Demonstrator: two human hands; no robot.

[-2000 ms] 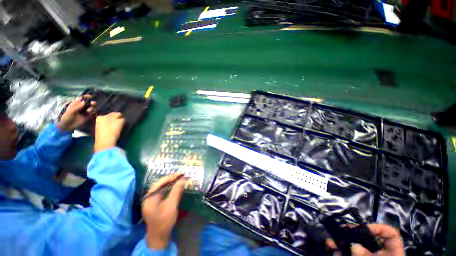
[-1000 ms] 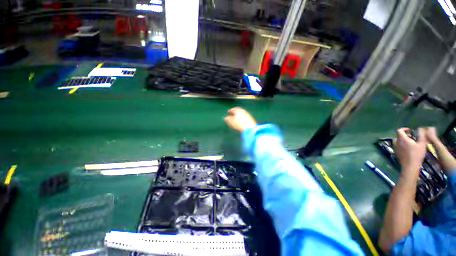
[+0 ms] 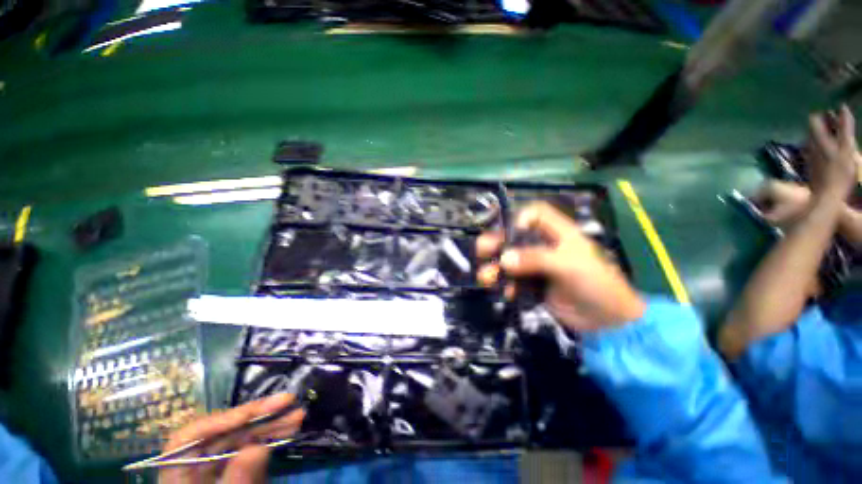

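My right hand (image 3: 567, 274) is over the right half of the black compartment tray (image 3: 456, 361). It grips a dark part (image 3: 508, 222), seen nearly edge-on and blurred, probably a black plastic housing. My left hand (image 3: 236, 442) is at the tray's lower left corner and holds thin silver tweezers (image 3: 156, 461). A white sticker strip (image 3: 317, 312) lies across the tray's left and middle cells. Dark housings show blurred in some cells. The clear blister tray (image 3: 142, 354) with small gold pieces lies left of the black tray.
Loose black parts lie beyond the black tray (image 3: 299, 151) and at left (image 3: 97, 227). Pale strips (image 3: 222, 189) lie behind the tray. Yellow tape (image 3: 652, 241) and a dark post foot (image 3: 643, 118) are at right. Another person's hands and blue sleeves (image 3: 803, 198) are at far right.
My right arm was stretched out over the far bench one second ago; it has come back over the tray with a dark part gripped. My left hand with the tweezers has come back into view.
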